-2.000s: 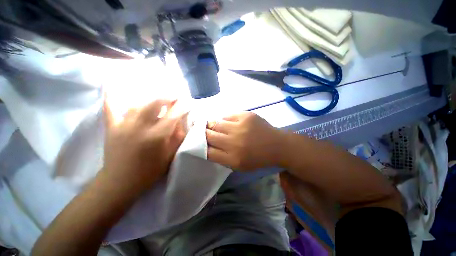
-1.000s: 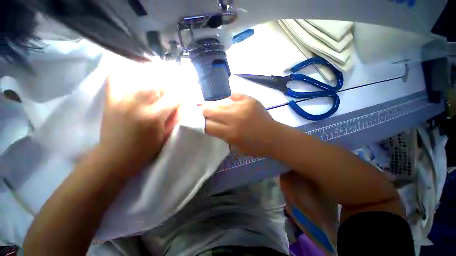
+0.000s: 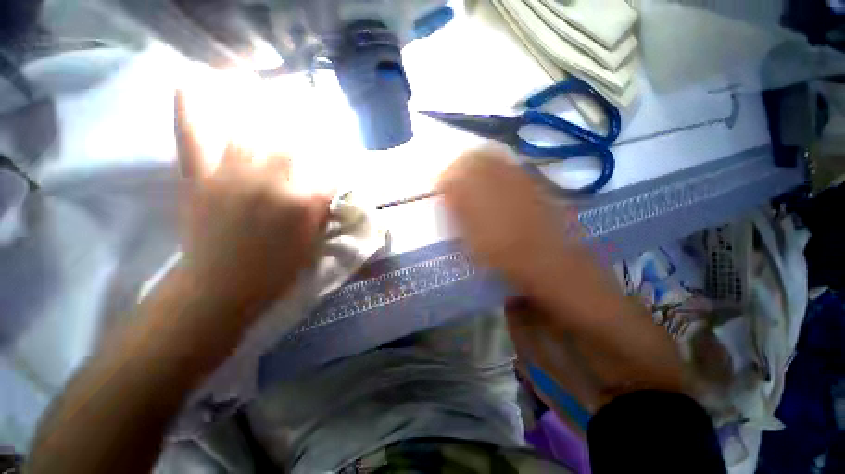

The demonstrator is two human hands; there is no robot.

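White cloth [image 3: 102, 208] lies on the left of the table and bunches beside my left hand near the front edge. My left hand [image 3: 250, 204] rests on the cloth, its fingers washed out by lamp glare; whether it grips the cloth cannot be told. My right hand [image 3: 482, 190] is blurred, off the cloth, over the table just left of the scissors handles. Its fingers are not clear. The blue-grey cylinder [image 3: 375, 93] points down between and beyond my hands. The needle area is lost in glare.
Blue-handled scissors [image 3: 570, 139] lie right of the cylinder. Cream cut pieces [image 3: 579, 46] are fanned behind them. A ruler-marked edge [image 3: 649, 208] runs along the table front. Patterned and white cloth [image 3: 686, 278] is at lower right. A small bent hook [image 3: 733, 109] is at far right.
My right hand has left the cloth and moved right, towards the scissors. The cloth between the hands has drawn back left, uncovering more of the ruler edge. The view has shifted slightly.
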